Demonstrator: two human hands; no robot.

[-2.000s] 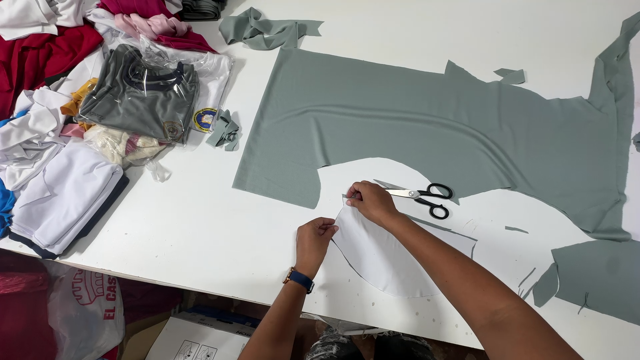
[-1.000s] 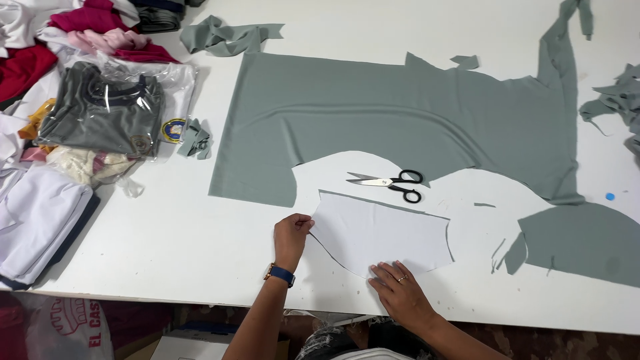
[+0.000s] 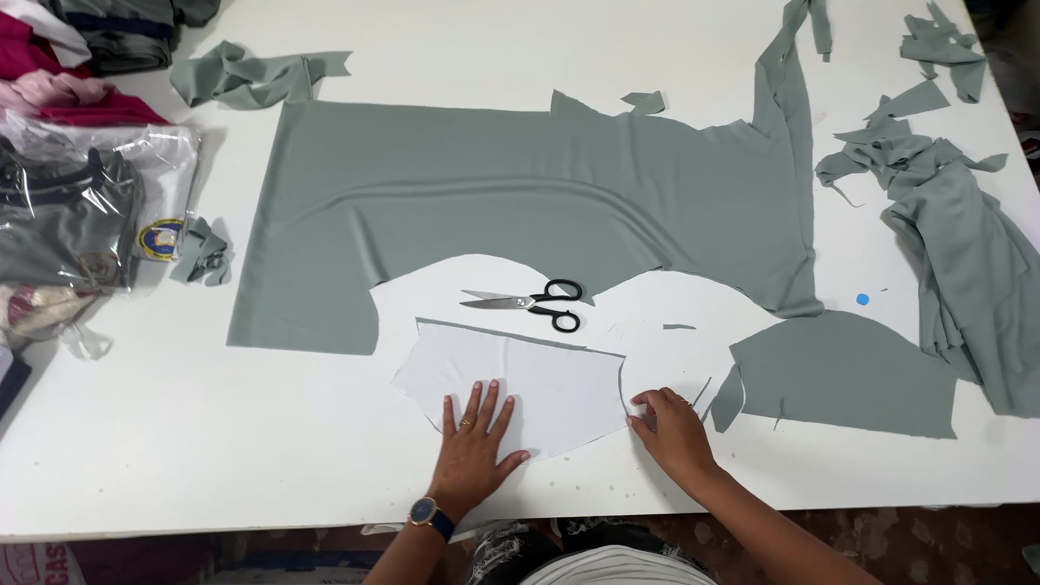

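My left hand [image 3: 475, 443] lies flat with spread fingers on a white cut piece [image 3: 536, 390], near its lower left part. Thin grey-green fabric edges show along the top and right of this piece. My right hand [image 3: 670, 431] is at the piece's right edge, thumb and forefinger close to a narrow grey strip there; whether they pinch it I cannot tell. Black-handled scissors [image 3: 524, 301] lie with blades parted just above the white piece, pointing left. Beyond them spreads a large grey-green fabric sheet [image 3: 487, 154] with curved cutouts along its near edge.
A cut grey-green panel [image 3: 845, 378] lies to the right, with crumpled fabric [image 3: 951, 219] behind it. Fabric scraps [image 3: 244, 77] lie at the back left. Bagged garments [image 3: 65, 211] are piled at the left. A small blue disc [image 3: 863, 300] rests on the white table [image 3: 203, 455].
My left hand has moved from the white piece's left corner onto its surface. My right hand has gone from the near edge to the right edge. The view has shifted right.
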